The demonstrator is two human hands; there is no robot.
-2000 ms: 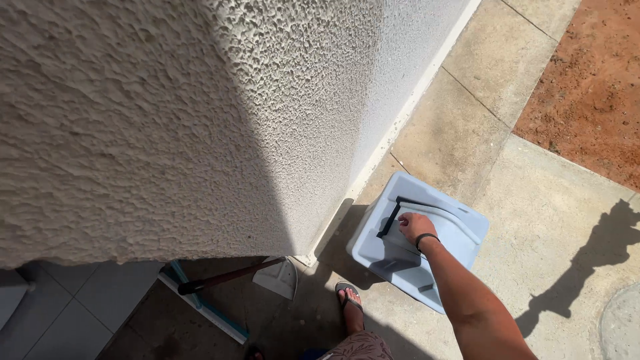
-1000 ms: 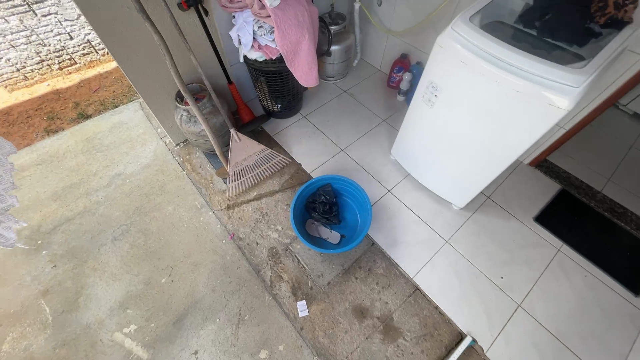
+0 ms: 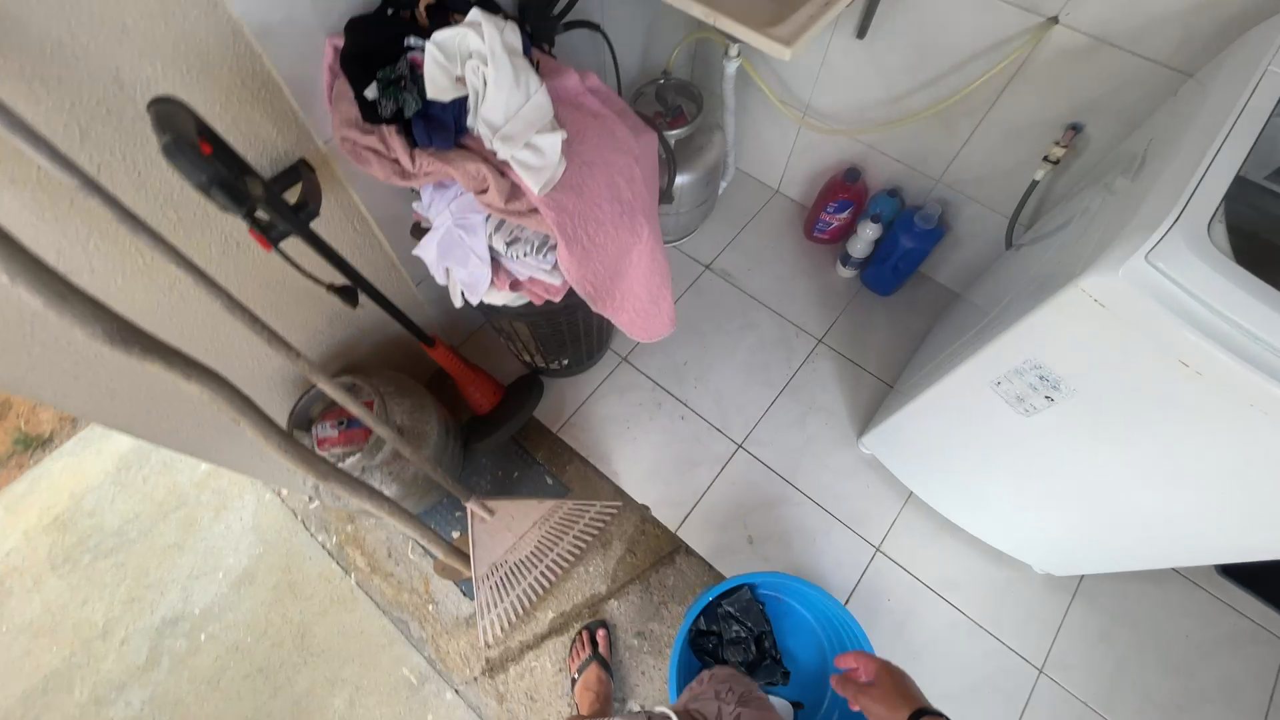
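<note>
My right hand [image 3: 878,690], with a black band at the wrist, is at the bottom edge of the head view, over the right rim of a round blue plastic basin [image 3: 815,625]. Its fingers are loosely bent, and nothing shows in them. Whether it touches the rim cannot be told. A crumpled black plastic bag [image 3: 740,635] lies in the basin; a pale item beside it is mostly hidden by my clothed leg. My left hand is out of view. One foot in a black flip-flop [image 3: 591,655] stands left of the basin, near a pale plastic fan rake [image 3: 535,555].
A grass trimmer [image 3: 350,270] and a wooden pole [image 3: 200,370] lean by a gas cylinder [image 3: 400,440]. Behind are a heaped laundry basket [image 3: 550,335], a metal cylinder [image 3: 690,170] and cleaning bottles [image 3: 835,205]. The white washing machine [image 3: 1130,400] stands at right.
Two seconds ago my right hand was at a grey-blue bin's lid outdoors; now it is beside the blue basin. The view has swung to the laundry area and come closer to the basin.
</note>
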